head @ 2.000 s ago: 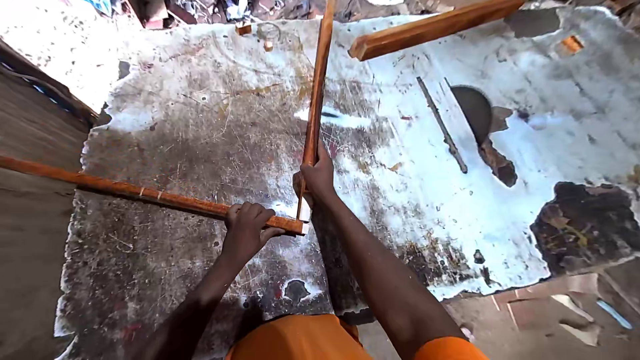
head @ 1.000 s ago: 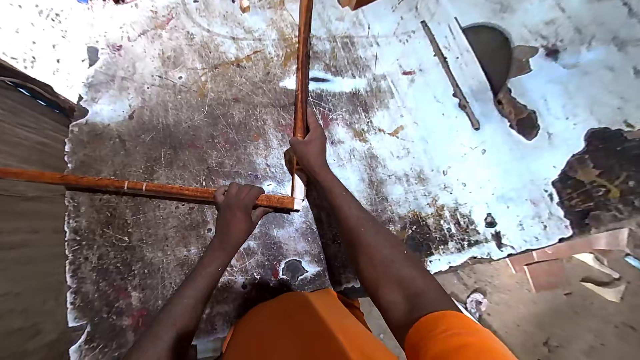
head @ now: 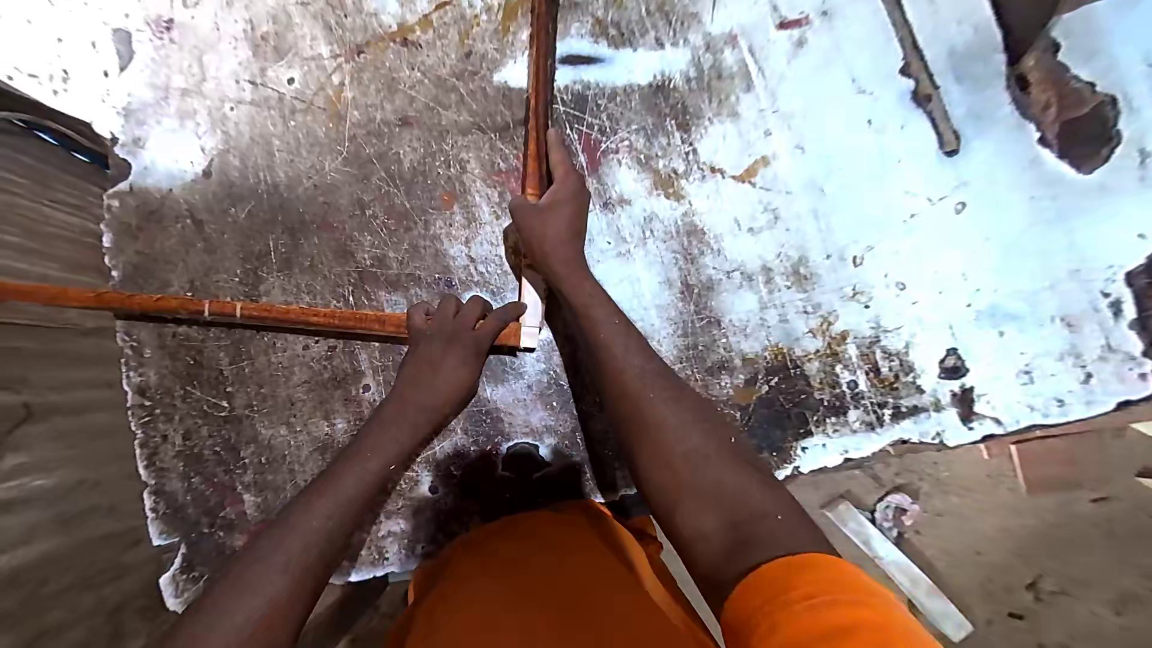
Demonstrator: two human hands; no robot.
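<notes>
My left hand [head: 454,346] grips a long reddish-brown wooden strip [head: 297,315] near its right end, with the fingers over its top. The strip runs left past the table's edge and bears pale marks across it. A second wooden strip [head: 540,99] runs up out of view, and my right hand [head: 553,220] is closed around its lower part. A pale, light-coloured end piece [head: 531,315] shows below my right hand and meets the end of the first strip at roughly a right angle. My right palm hides part of this second strip.
Both strips are over a worn, stained tabletop [head: 270,432] with ragged edges. A thin dark stick [head: 927,90] lies at the upper right. On the ground at the lower right are a pale board [head: 900,567], a crumpled scrap [head: 895,513] and a reddish flat piece [head: 1057,461].
Both hands keep hold of the strips, which stay roughly at a right angle. The view has shifted, and the thick wooden beam at the top two seconds ago is out of view.
</notes>
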